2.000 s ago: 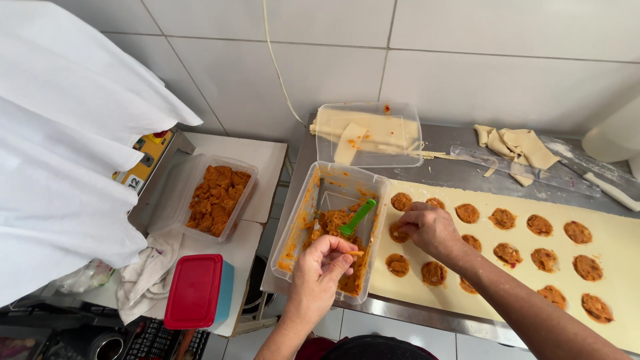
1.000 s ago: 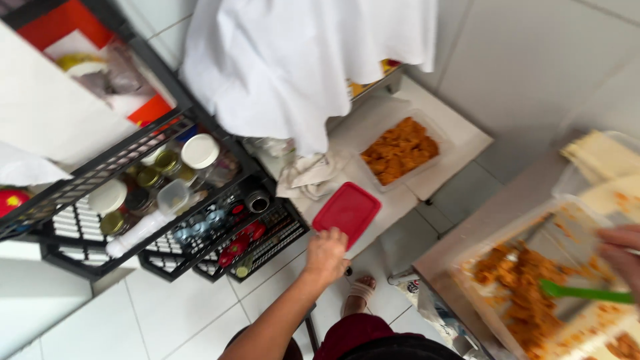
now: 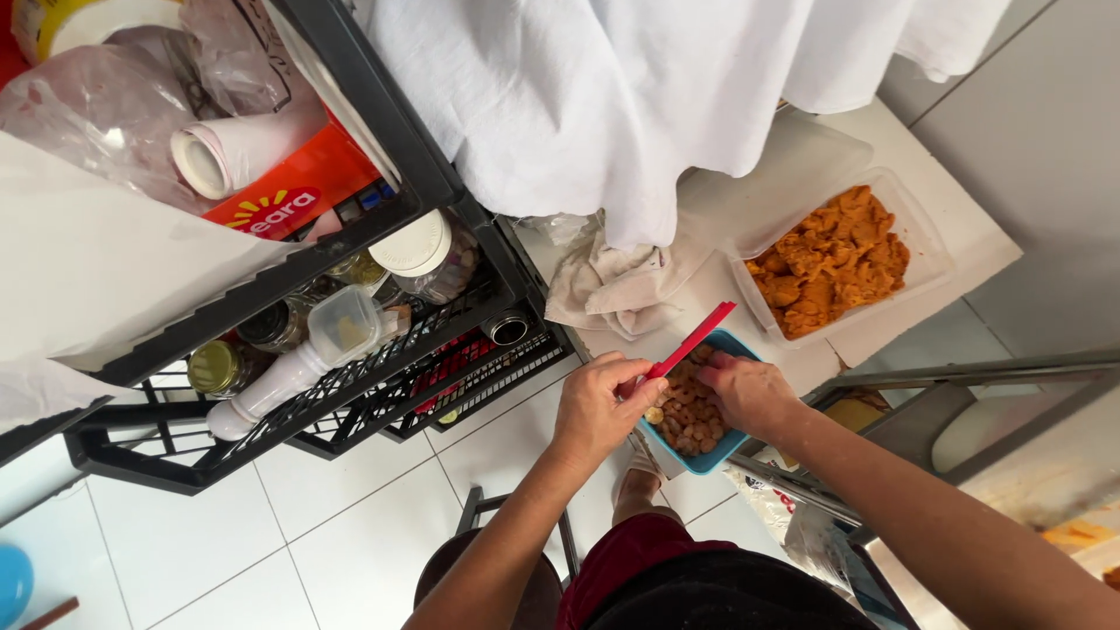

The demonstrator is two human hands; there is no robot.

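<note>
My left hand (image 3: 604, 404) grips a red plastic lid (image 3: 693, 339), tilted on edge above the left side of a blue plastic container (image 3: 713, 459). Small pinkish-brown pieces of food (image 3: 691, 420), possibly shrimp, lie inside the container. My right hand (image 3: 749, 394) reaches into it from the right, its fingertips down among the pieces; whether they pinch any is hidden. Behind and to the right, a clear plastic container (image 3: 932, 254) holds an orange filling (image 3: 831, 262). A crumpled cloth (image 3: 621, 284) lies behind my left hand.
Black plastic crates (image 3: 350, 236) with jars (image 3: 429, 254) and bags stand at the left. A white cloth (image 3: 595, 105) hangs over the back of the white shelf (image 3: 954, 306). A metal table frame (image 3: 1015, 363) is at the right, and a dark round stool (image 3: 490, 577) is below.
The red lid, on the blue container earlier, is now off it and in my left hand. My right hand has come to the blue container. The view has swung left from the table with the filled dough.
</note>
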